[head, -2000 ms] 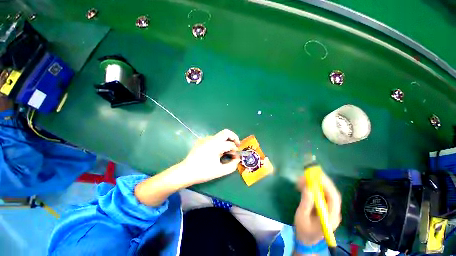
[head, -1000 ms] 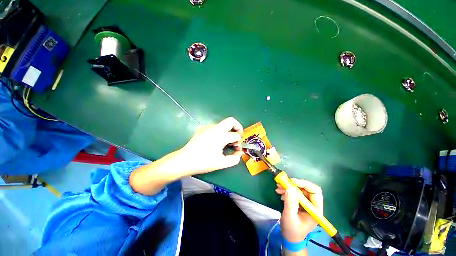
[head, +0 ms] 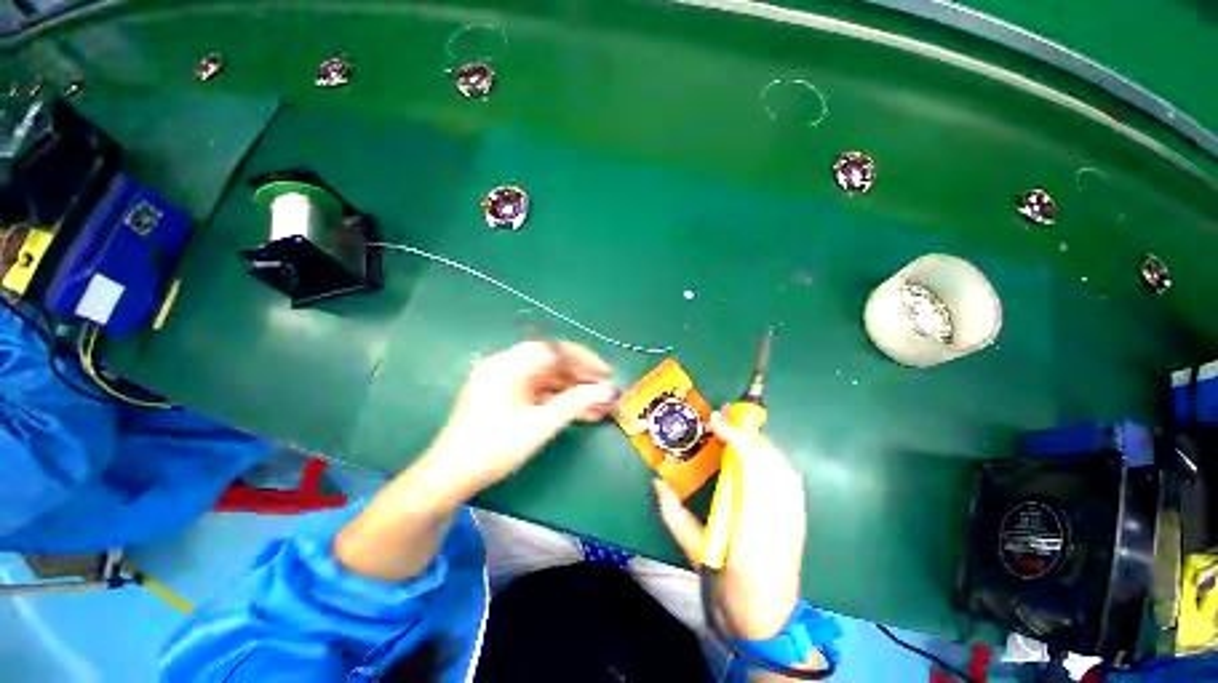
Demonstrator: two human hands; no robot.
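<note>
The orange soldering fixture (head: 684, 478) lies on the green bench in front of me, with a round purple-silver workpiece (head: 676, 424) in its seat. My left hand (head: 514, 407) is at the fixture's left corner, fingers bent and blurred; I cannot tell if it holds anything. My right hand (head: 764, 527) holds the yellow soldering iron (head: 729, 494), tip pointing up and away from the workpiece, with fingertips at the fixture's right side. The solder wire (head: 534, 299) runs from the spool (head: 293, 218) and its end lies just above the fixture, outside my left hand's fingers.
A whitish cleaner cup (head: 982, 310) stands to the right. A black fan box (head: 1035, 540) is at lower right. Several similar discs (head: 506, 207) are spaced along the far side. A blue soldering station (head: 114, 254) and another person's blue sleeve (head: 120, 427) are at left.
The iron's tip has left the workpiece and now points up. My right hand has moved in to the fixture's side. My left hand has drawn slightly left, and the solder wire's end now lies loose.
</note>
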